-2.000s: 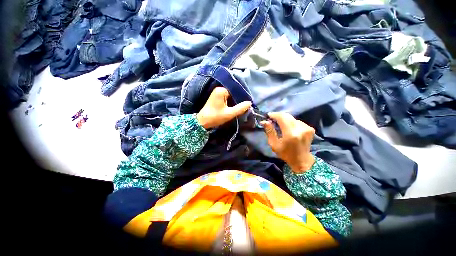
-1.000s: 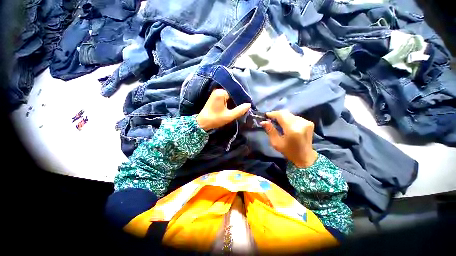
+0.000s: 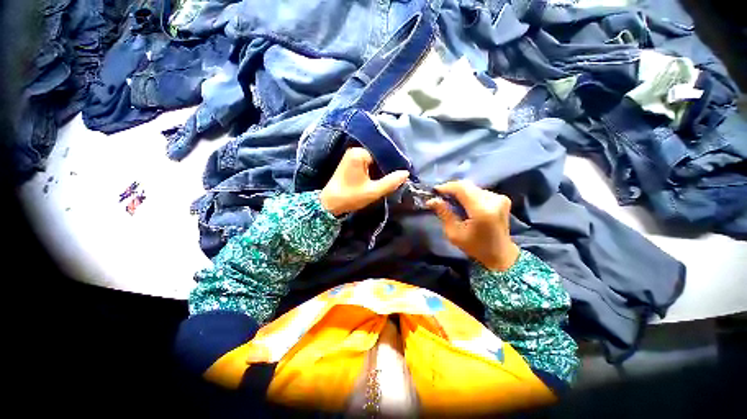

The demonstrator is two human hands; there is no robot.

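Note:
The jeans (image 3: 467,159) lie on the table in front of me, paler blue-grey side showing. Their darker blue waistband (image 3: 378,141) curves down to my hands. My left hand (image 3: 357,185) grips the waistband near its tip, thumb pointing right. My right hand (image 3: 477,223) is closed on a small dark tool, perhaps a thread clipper, mostly hidden by the fingers; its points are at the waistband tip. A pale loose thread (image 3: 382,223) hangs below the tip, between my hands.
Piled jeans (image 3: 311,37) lie beyond my hands, and more (image 3: 672,164) lie at the right. Cream pocket bags (image 3: 459,90) show among them. Small red and dark scraps (image 3: 133,199) lie on the white table (image 3: 106,237) at the left.
My right hand has shifted slightly, with the tool's points still at the waistband tip. My left hand keeps its grip. A pale green patterned patch now shows at the top left edge.

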